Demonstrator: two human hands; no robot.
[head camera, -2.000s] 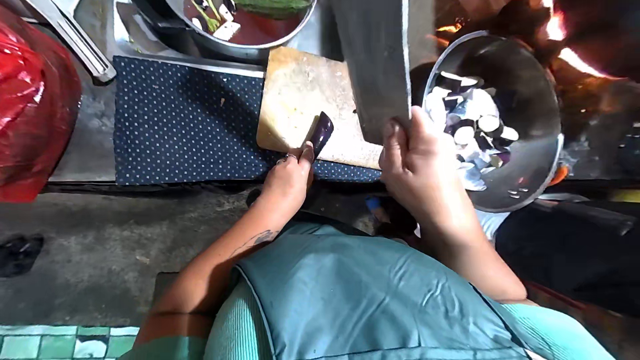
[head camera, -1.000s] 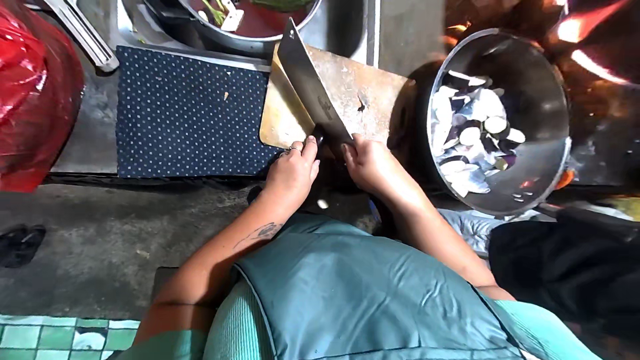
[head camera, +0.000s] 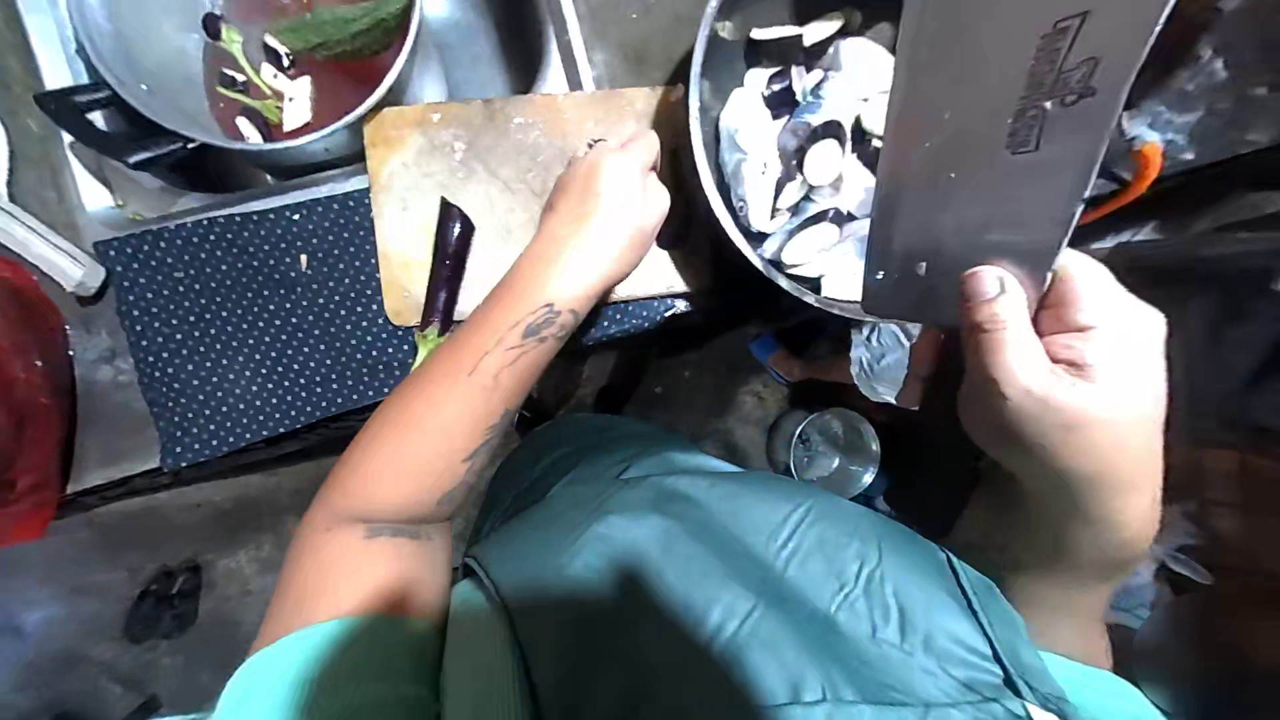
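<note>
My right hand (head camera: 1070, 400) grips a broad steel cleaver (head camera: 990, 160) with its blade raised over the right part of a metal bowl (head camera: 735, 245). Inside that bowl lie many cut eggplant pieces (head camera: 825, 160), partly hidden by the blade. My left hand (head camera: 610, 210) is curled over the right half of a worn cutting board (head camera: 500, 130); whether its fingers hold anything is hidden. A dark purple eggplant piece (head camera: 448, 260) with a green stem end lies at the board's left side, its lower end beside my left forearm.
A pot (head camera: 385, 95) of reddish liquid with vegetable trimmings stands at the upper left, by the sink. A dotted dark blue cloth (head camera: 250, 320) lies left of and under the board. A red plastic bag (head camera: 30, 400) is at far left. A clear container (head camera: 835, 452) stands below the bowl.
My hands, close together at the board's near edge a second ago, are now apart. The right has moved right with the cleaver, the left toward the board's right side. The view has shifted.
</note>
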